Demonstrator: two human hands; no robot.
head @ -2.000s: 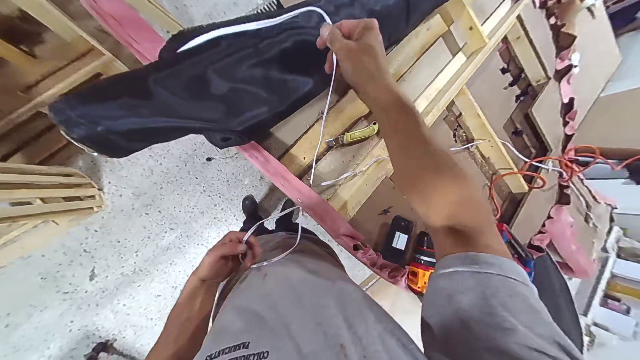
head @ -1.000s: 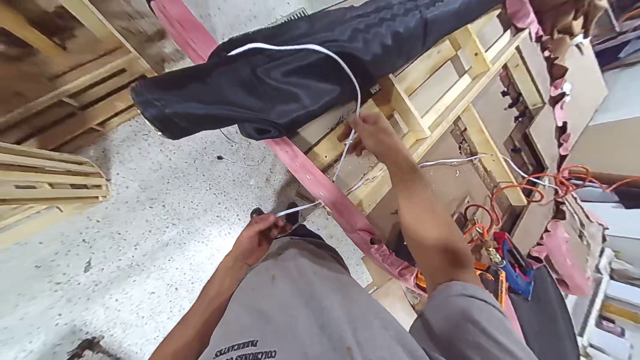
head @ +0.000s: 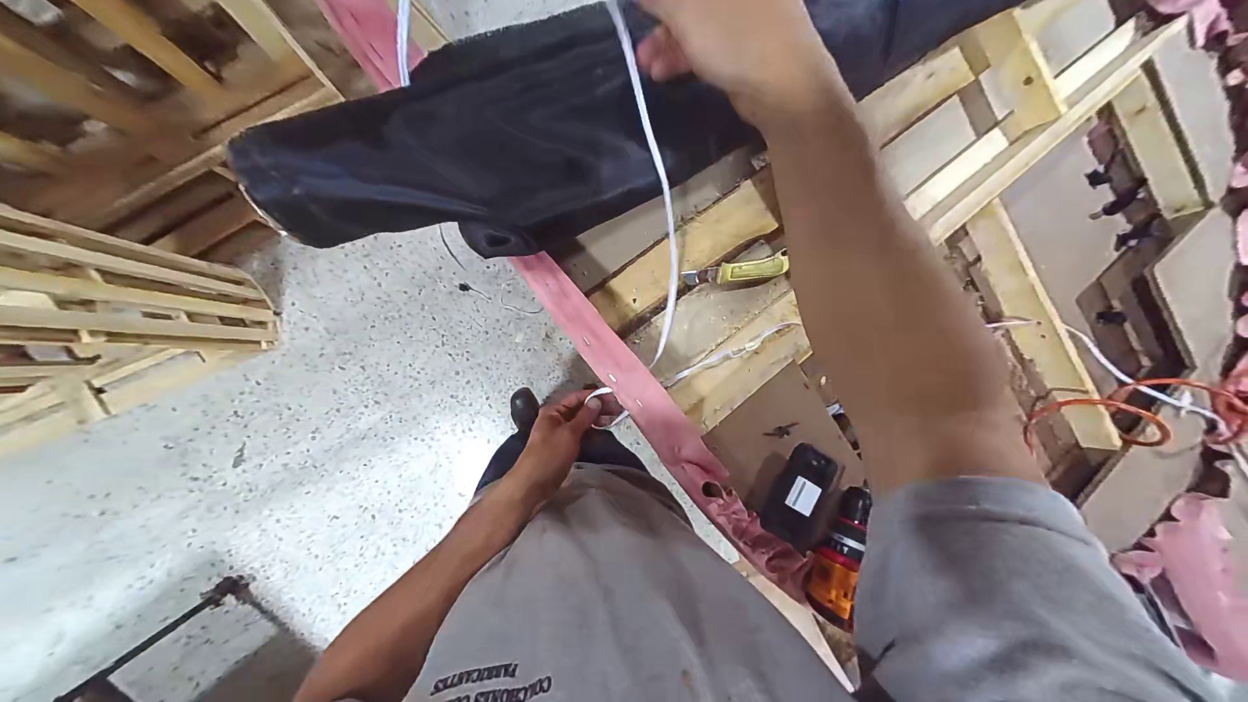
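A white cord (head: pixel 669 210) hangs in a curve over a roll of black fabric (head: pixel 390 161) that lies across a wooden frame. My left hand (head: pixel 568 419), low near my waist beside the pink fabric strip (head: pixel 595 336), pinches the cord's lower part between its fingers. At the top edge my right hand (head: pixel 726 39) is over the black roll, next to the upper cord; its fingertips are partly cut off, so whether it grips the cord cannot be told. Another length of white cord (head: pixel 403 44) passes behind the roll at the upper left.
On the wooden frame (head: pixel 1048 127) lie a yellow utility knife (head: pixel 751 269), a black phone-like device (head: pixel 801 492) and an orange-and-black tool (head: pixel 837 575). An orange hose (head: pixel 1097 402) loops at the right. Slatted wooden frames (head: pixel 136 297) stand at the left above the speckled floor (head: pixel 322 419).
My right hand has moved up from beside the frame to over the black roll. White cord now also shows behind the roll at the upper left. My left hand stays low with the cord.
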